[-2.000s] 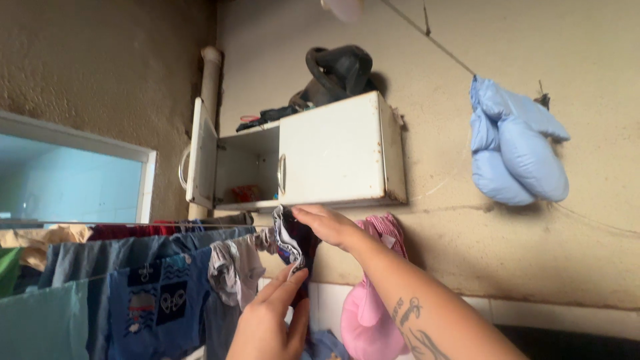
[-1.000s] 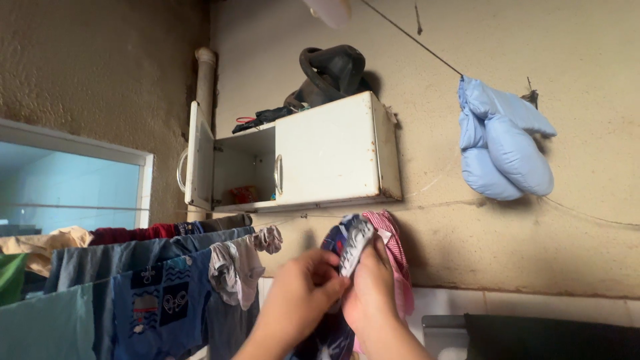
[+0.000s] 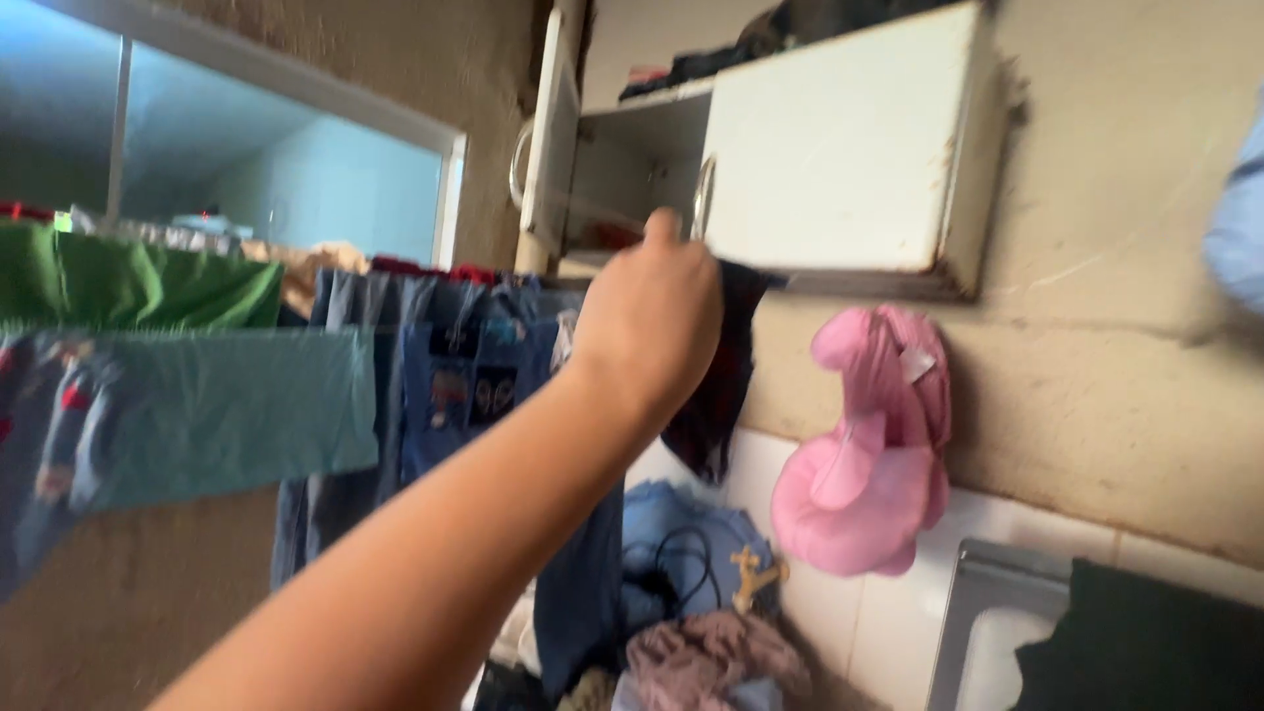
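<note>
My left hand [image 3: 647, 316] reaches up from the lower left, its back toward the camera and its fingers curled at the top of a dark garment [image 3: 726, 380]. That garment, navy with some dark red, hangs down just behind and right of the hand. The fingertips and the part they grip are hidden. Left of the hand hang blue jeans [image 3: 583, 583], a blue printed garment [image 3: 454, 395], a light teal cloth [image 3: 247, 415] and a green cloth [image 3: 148, 276]. My right hand is out of view.
A white wall cabinet [image 3: 839, 148] with its left door [image 3: 550, 128] open is above the hand. A pink stuffed item [image 3: 859, 444] hangs on the wall at right. Below are a brass tap [image 3: 755, 578], a mauve cloth [image 3: 711, 662] and a metal-edged sink [image 3: 987, 583].
Both hands held the dark garment in front of the wall; now only my left hand shows, raised with it below the cabinet. My right hand has left view. The view has swung left and down.
</note>
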